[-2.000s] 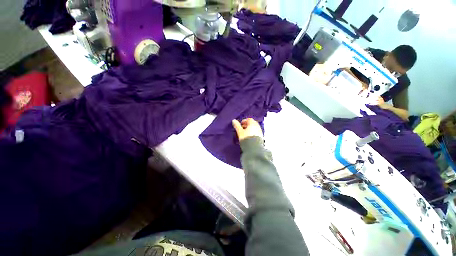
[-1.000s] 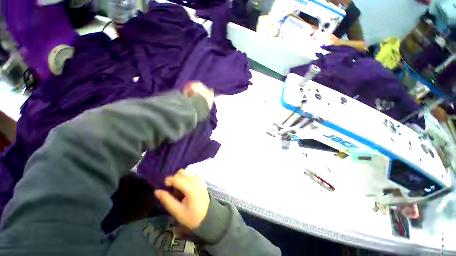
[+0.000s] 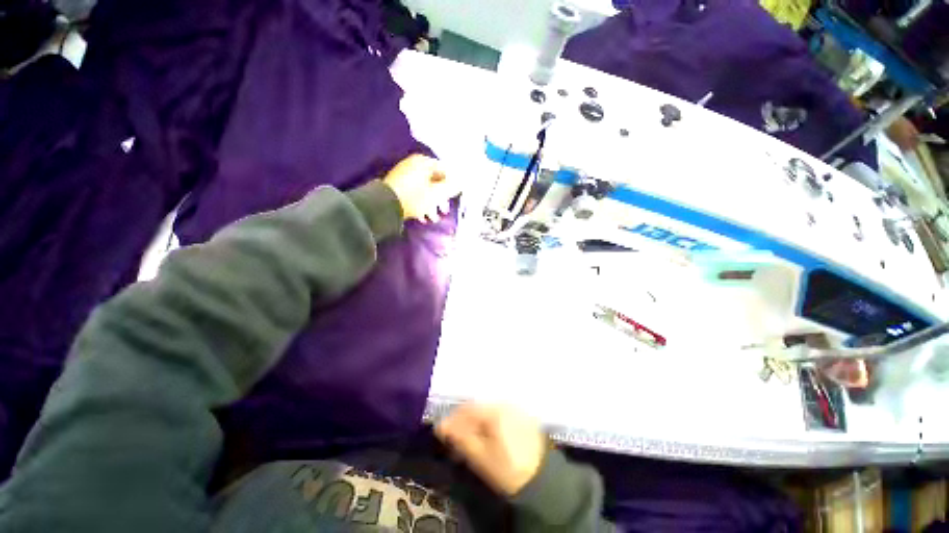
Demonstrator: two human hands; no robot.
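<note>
A dark purple garment (image 3: 359,323) lies spread left of the needle, its right edge running down to the table's front edge. My left hand (image 3: 421,189) is at the upper part of that edge, fingers bent onto the cloth, just left of the machine's needle area (image 3: 499,221). A bright violet glow falls on the cloth below the fingers. My right hand (image 3: 494,448) is blurred at the table's front edge, by the garment's lower corner; its fingers look curled, but whether they hold cloth cannot be told. The white sewing machine (image 3: 687,234) has a blue stripe and "JACK" lettering.
Red and silver snips (image 3: 631,325) lie on the white table (image 3: 541,380). A dark tray (image 3: 823,399) with red bits is at the right end. A grey-white post (image 3: 554,42) stands on the machine head. Another purple pile (image 3: 718,62) lies behind the machine.
The view has moved closer to the machine. The garment is spread flatter and its edge is now beside the needle area. My left hand has moved to this edge; my right hand is lower, at the table edge.
</note>
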